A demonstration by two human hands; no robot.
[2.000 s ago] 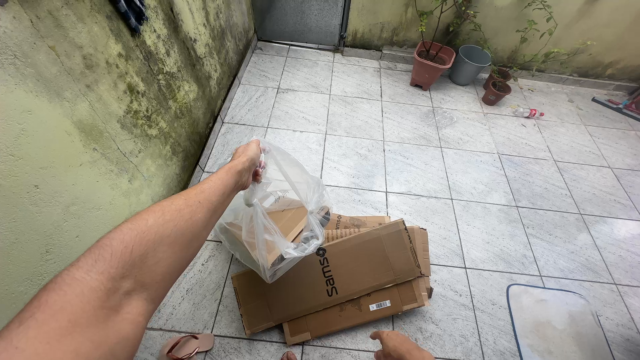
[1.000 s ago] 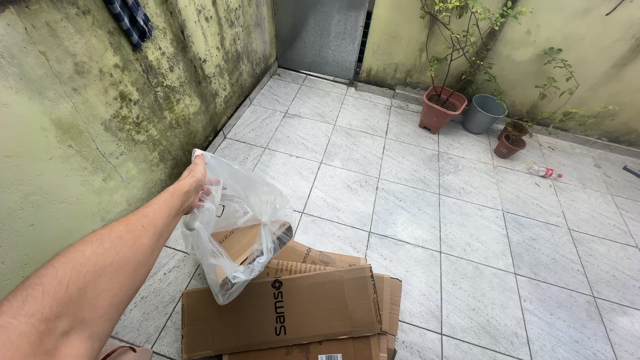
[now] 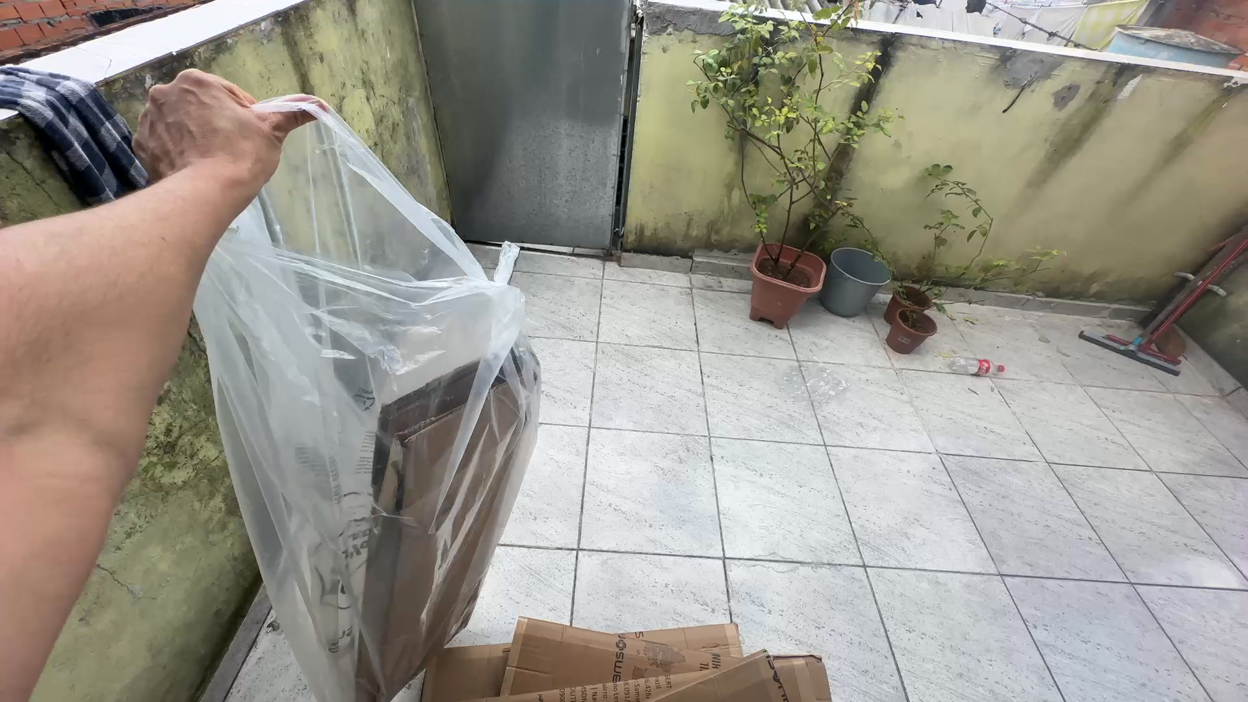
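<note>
My left hand is raised at the upper left, its fingers closed on the rim of a clear plastic bag. The bag hangs down from it, stretched tall, with folded brown cardboard standing inside. Below and to the right of the bag, flattened cardboard boxes bearing print lie in a pile on the tiled floor, cut off by the bottom edge. My right hand is out of view.
A mossy wall runs along the left, with a checked cloth over its top. Farther back are a metal door, a potted plant, a grey bucket, small pots, a plastic bottle and a squeegee.
My left hand has lifted the bag, which now hangs taller with the cardboard upright in it. My right hand, seen low in the oldest frame, has left the view. The view has tilted up.
</note>
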